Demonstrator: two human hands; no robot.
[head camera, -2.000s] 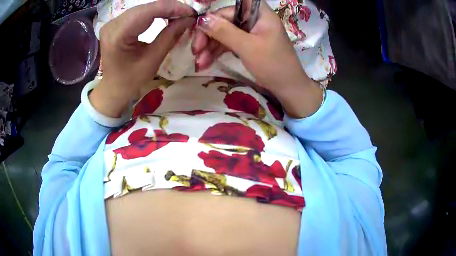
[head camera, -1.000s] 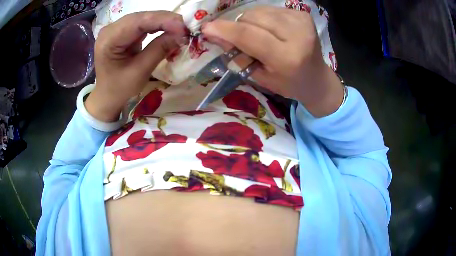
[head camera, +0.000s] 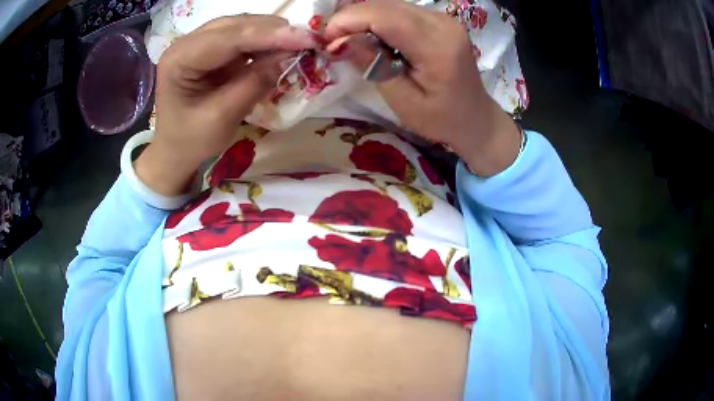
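The thin cream-white floral garment piece (head camera: 368, 98) lies bunched over the lap at the top of the view. My left hand (head camera: 215, 86) pinches a gathered fold of it between thumb and fingers. My right hand (head camera: 438, 86) meets it fingertip to fingertip at the same fold. Silver-grey scissors (head camera: 384, 66) rest in my right palm, mostly hidden by the fingers, with a short part showing. A short pale line, perhaps thread, shows below the left fingertips. I cannot make out a needle.
A round translucent pinkish tub (head camera: 117, 82) stands at the upper left, with dark patterned items (head camera: 47, 117) beside it. A dark grey-brown sheet or bag (head camera: 661, 59) with a blue edge is at the upper right. The dark green floor (head camera: 579, 157) shows on both sides.
Since one second ago the right hand has turned and the scissors, whose blades pointed down toward the lap, are now drawn up into the palm. The left hand keeps its pinch.
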